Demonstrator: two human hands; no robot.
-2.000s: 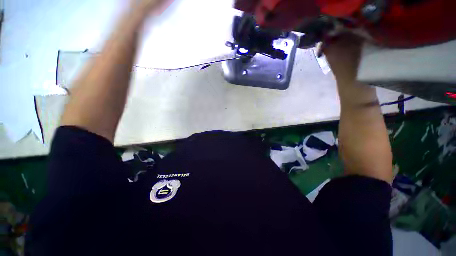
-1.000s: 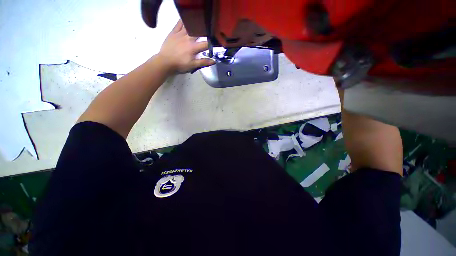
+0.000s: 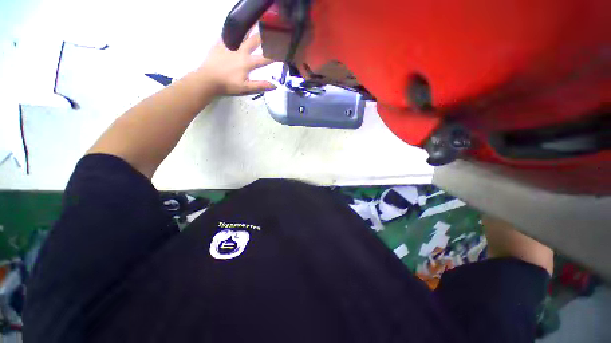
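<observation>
The electric fabric cutter's large red motor body (image 3: 382, 53) fills the upper right, close to the camera. Its grey base plate (image 3: 321, 107) sits on the table below it. The dark standard and blade area stands at the plate's left end. My left hand (image 3: 234, 70) lies palm down with fingers spread on the white-topped fabric lay (image 3: 167, 33), just left of the base plate, holding nothing. My right hand is hidden behind the red body and pale control box; only my right forearm shows. Dark cut edges show at the lay's left part.
The pale table (image 3: 221, 161) ends at a front edge near my body. Below it is a green floor (image 3: 422, 231) with white and dark scraps. The pale grey control box (image 3: 536, 208) hangs at the right. A dark sliver (image 3: 159, 79) lies left of my left forearm.
My left hand has come back from the far left side to rest beside the base plate. The red body has grown larger in view and covers more of my right arm. The base plate appears further left.
</observation>
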